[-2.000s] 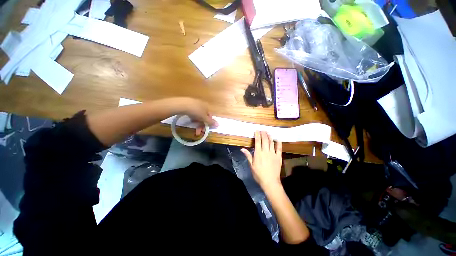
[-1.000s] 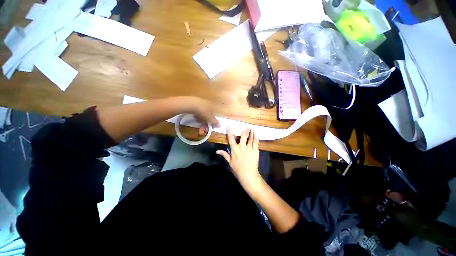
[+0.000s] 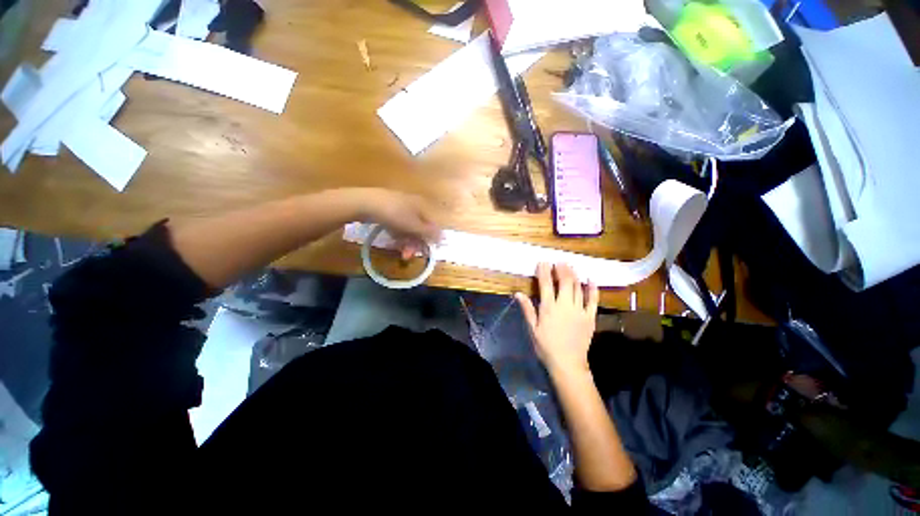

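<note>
A long white strip [image 3: 494,253] lies along the table's front edge; its right end curls up and hangs over the edge. My left hand [image 3: 404,224] holds a thin white tape ring [image 3: 369,264] over the strip's left part. Its fingers are partly blurred, and some show through the ring's open centre. My right hand [image 3: 563,307] lies on the strip right of the ring, fingers spread and pressing on it, palm over the table edge. Whether tape runs from the ring onto the strip cannot be told.
Black shears [image 3: 521,176] and a lit smartphone [image 3: 577,186] lie behind the strip. A crumpled clear plastic bag [image 3: 671,96] is at the back right. White strips [image 3: 86,76] are heaped at the left. Large white sheets [image 3: 868,151] lie at the far right.
The strip has shifted right; its left end now shows near the ring, and its right part curls higher. My right hand moved left, then back right along the strip. The left hand keeps the ring.
</note>
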